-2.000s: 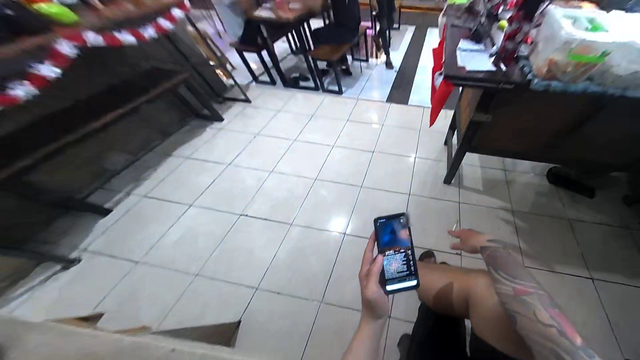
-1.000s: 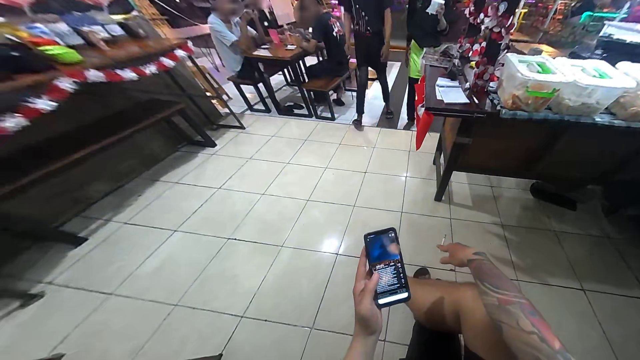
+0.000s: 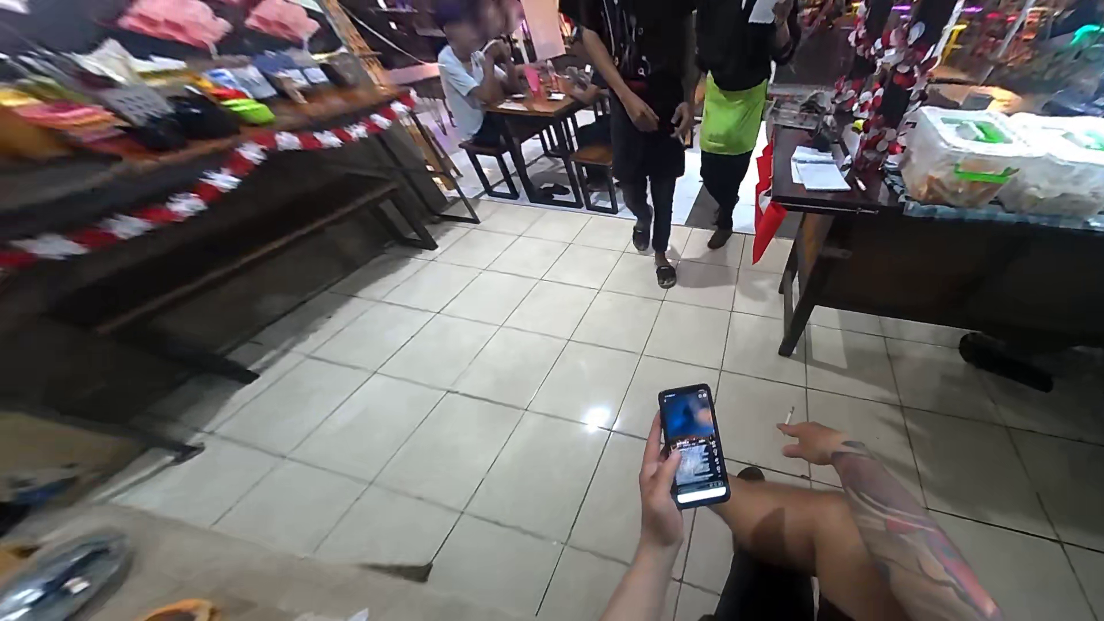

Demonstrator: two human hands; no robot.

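My left hand (image 3: pixel 661 492) holds a dark smartphone (image 3: pixel 693 447) upright, its thumb lying over the left side of the lit screen. To the right of the phone, my right hand (image 3: pixel 814 442) hangs over the floor beside my bare knee (image 3: pixel 776 517), a thin white cigarette (image 3: pixel 789 416) pinched between its fingers. The right forearm is tattooed and crosses near my leg.
Two people (image 3: pixel 647 129) (image 3: pixel 733 121) stand ahead on the tiled floor (image 3: pixel 483 362). A wooden bench (image 3: pixel 250 250) runs along the left. At right, a dark table (image 3: pixel 862 200) bears plastic tubs (image 3: pixel 966 159) and papers (image 3: pixel 819 169). Someone sits at a far table (image 3: pixel 539 105).
The person in black ahead has come nearer over the tiles since a second ago. Both my hands keep their hold on the phone and the cigarette. The view has tipped up since the earliest frame.
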